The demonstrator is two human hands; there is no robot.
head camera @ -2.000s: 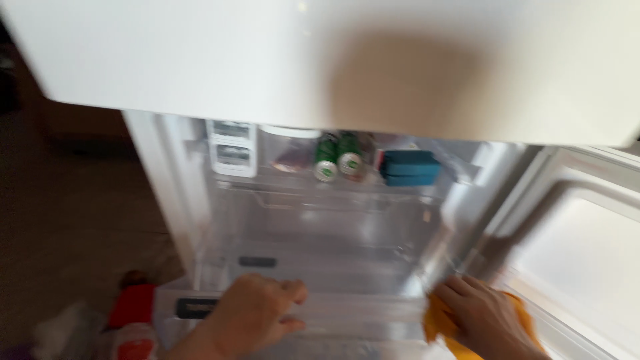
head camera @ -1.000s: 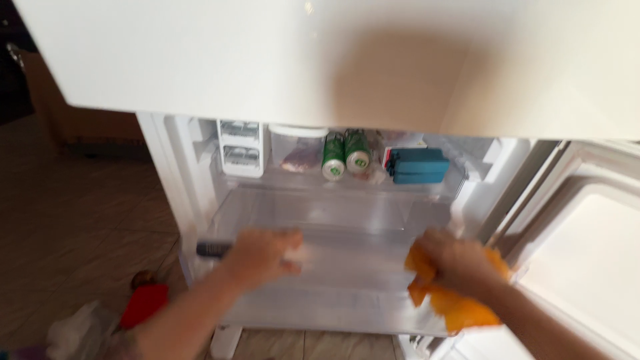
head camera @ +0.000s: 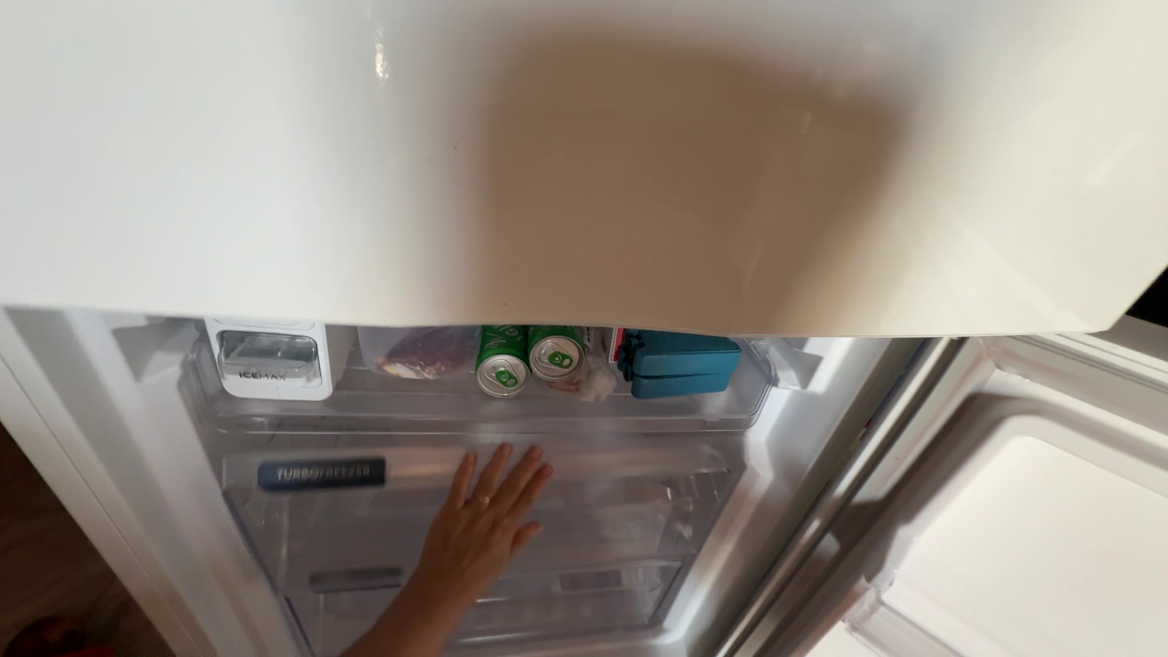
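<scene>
My left hand [head camera: 479, 525] lies palm down with fingers spread on the front of a clear plastic freezer drawer [head camera: 620, 525], which sits in the compartment. It holds nothing. Just above, on a clear shelf [head camera: 438, 422], lie two green drink cans [head camera: 503, 372] with their tops facing me, a bag of frozen food [head camera: 425, 351] and a blue-green box [head camera: 686, 365]. A white ice maker unit [head camera: 267, 360] is at the shelf's left. My right hand is out of view, and the orange cloth is not seen.
The white upper refrigerator door [head camera: 684, 164] juts over the freezer compartment. At the right the freezer door [head camera: 1049, 538] stands open. A lower drawer front [head camera: 547, 589] shows through or below the upper one. Dark floor [head camera: 55, 547] lies at lower left.
The drawer, pulled out between both hands a second ago, is now pushed in. My left hand has come onto its front. My right hand with the orange cloth has left the view.
</scene>
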